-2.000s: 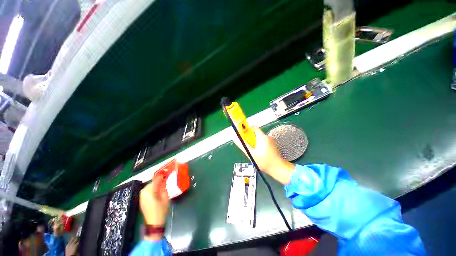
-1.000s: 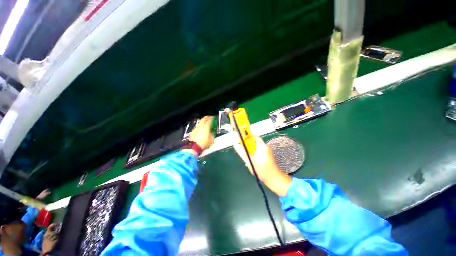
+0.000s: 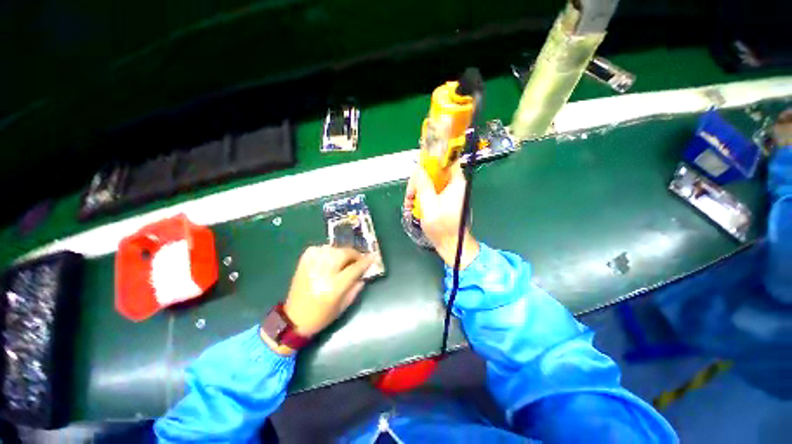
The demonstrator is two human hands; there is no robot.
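Observation:
A phone unit [image 3: 354,227] lies flat on the dark-green mat, silver with a dark middle part. My left hand [image 3: 326,290], with a dark red wristband, is on its near end, with the fingers at its lower edge. My right hand [image 3: 443,208] grips a yellow-orange electric screwdriver [image 3: 447,130] upright, its black cord hanging down past the wrist. The screwdriver's tip is hidden by the hand. The round dotted screw plate [image 3: 414,227] is mostly hidden beneath the right hand. Another phone unit [image 3: 495,143] lies behind the screwdriver, by the rail.
Red bin [image 3: 130,273] with white contents stands left, beside a black parts tray [image 3: 61,338]. Beyond the white rail [image 3: 278,192], a belt bears a carrier tray [image 3: 208,163] and phone unit [image 3: 340,129]. A taped post [image 3: 556,82], blue bin [image 3: 725,146] and co-worker's sleeve [image 3: 782,195] are right.
My left hand has come back from the belt to the mat, onto a phone unit there. My right hand still holds the screwdriver. The view has shifted, bringing in the blue bin at right.

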